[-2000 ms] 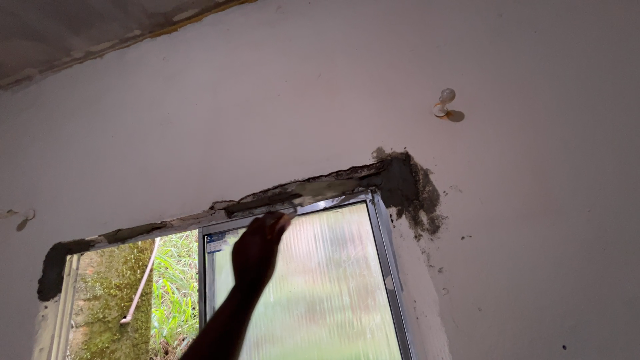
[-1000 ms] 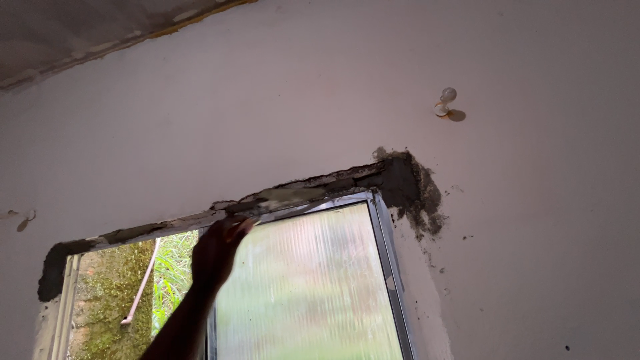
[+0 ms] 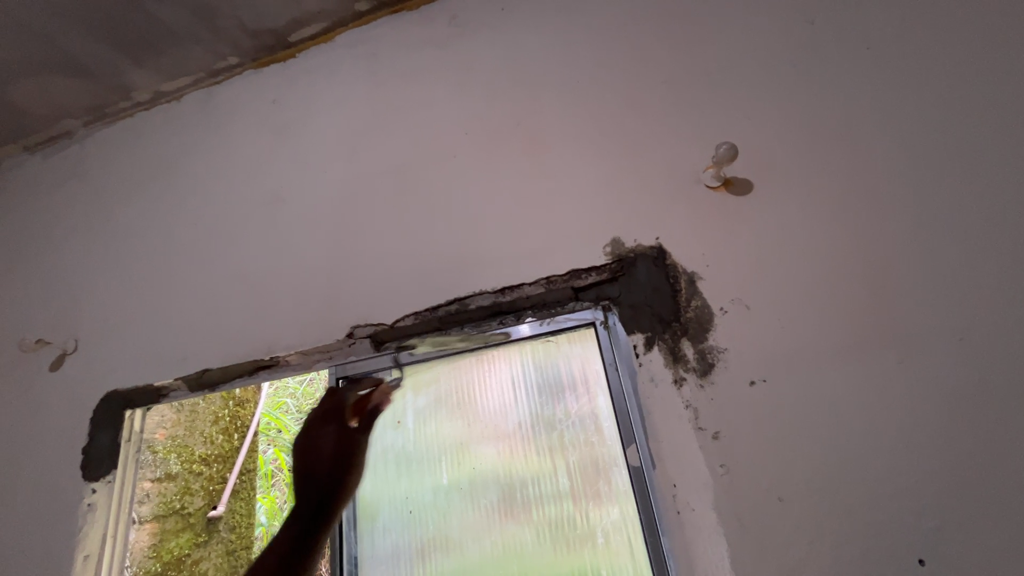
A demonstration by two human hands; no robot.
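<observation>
My left hand (image 3: pixel 336 440) is raised at the window, a dark silhouette closed around the handle of a trowel. The trowel's curved metal neck (image 3: pixel 400 368) rises from my fingers, and its thin blade (image 3: pixel 456 344) lies along the underside of the opening, close to the top rail of the metal window frame (image 3: pixel 552 322). Above it runs a rough band of dark mortar (image 3: pixel 496 310), with a ragged, cracked upper edge. A thicker mortar patch (image 3: pixel 648 296) covers the right corner. My right hand is out of view.
A ribbed glass pane (image 3: pixel 496 464) fills the right part of the window. Through the left part show a mossy wall (image 3: pixel 192 480), a thin pipe (image 3: pixel 244 456) and grass. A light bulb (image 3: pixel 725 154) sticks out from the pale wall (image 3: pixel 480 184); the ceiling edge (image 3: pixel 264 60) is upper left.
My left hand has moved left along the top of the window and, since the last earlier frame, a little lower. The trowel's neck and blade show more plainly now.
</observation>
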